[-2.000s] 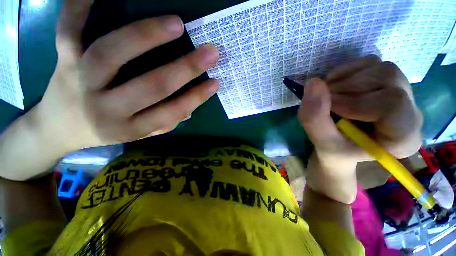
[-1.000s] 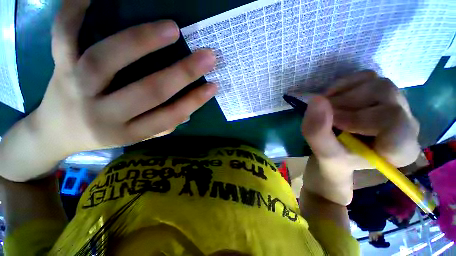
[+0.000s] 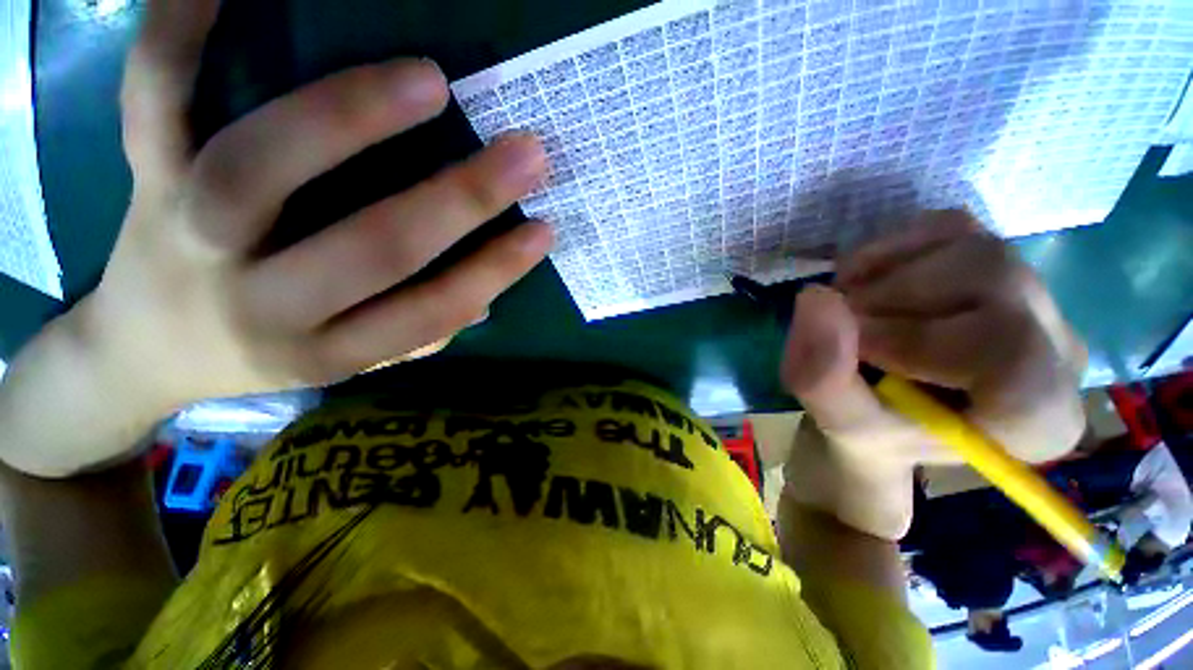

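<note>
A printed sheet (image 3: 733, 131) with a dense grid of small cells lies slanted on the dark green worktop. My left hand (image 3: 301, 249) is spread flat, with two fingertips on the sheet's left edge and another beside its upper left corner; its thumb side runs to the top of the picture. My right hand (image 3: 942, 347) is closed around a yellow marker pen (image 3: 988, 458). The pen's black tip is at the sheet's lower edge; I cannot tell if it touches. The right hand's shadow falls on the sheet.
Another printed sheet (image 3: 24, 170) shows at the far left. The edge of a white piece (image 3: 1180, 138) shows at the far right. Beyond the worktop are a blue object (image 3: 199, 474), red objects (image 3: 1136, 412) and people (image 3: 968, 576). My yellow T-shirt (image 3: 523, 563) fills the bottom.
My right hand and the pen tip have moved down the sheet, from among the cells to the lower edge. My left hand and the sheet's left corner show slightly further left.
</note>
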